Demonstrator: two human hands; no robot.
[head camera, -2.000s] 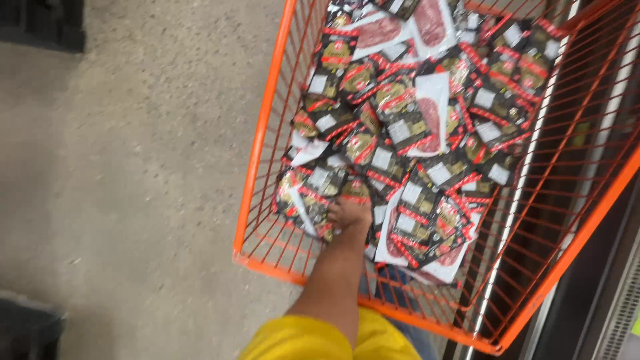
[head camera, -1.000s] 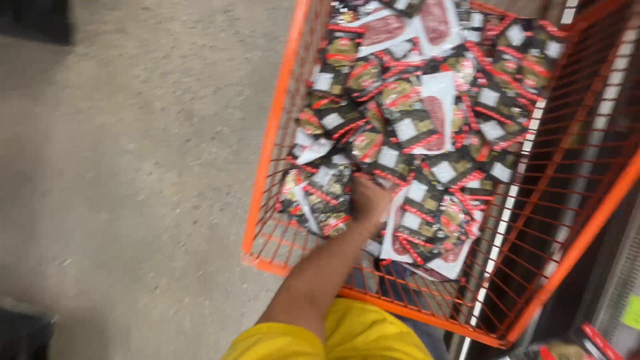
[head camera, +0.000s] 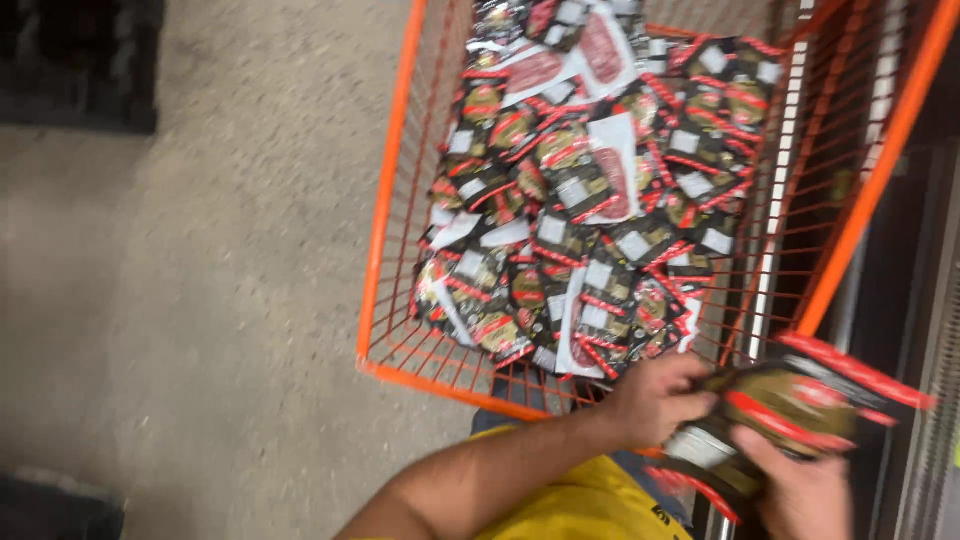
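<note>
My right hand (head camera: 802, 480) grips a bunch of black, red and gold plastic food packets (head camera: 795, 405) at the lower right, beyond the near corner of an orange wire shopping cart (head camera: 386, 187). My left hand (head camera: 660, 401) is at the left edge of the same bunch, fingers bent; blur hides whether it holds a packet or only touches one. Inside the cart lies a wide heap of similar packets (head camera: 574, 172). Some lie with their white backs up and show sliced meat (head camera: 611, 169) through clear film.
Grey concrete floor (head camera: 262, 247) runs along the cart's left side. Dark objects stand on it at the upper left (head camera: 75, 67) and lower left (head camera: 52, 510). A metal-edged fixture (head camera: 930, 375) runs along the right side.
My left hand has moved from the packets in the cart to the right, up to the bunch. My right hand has come into view holding packets, some of which showed at the lower right edge before.
</note>
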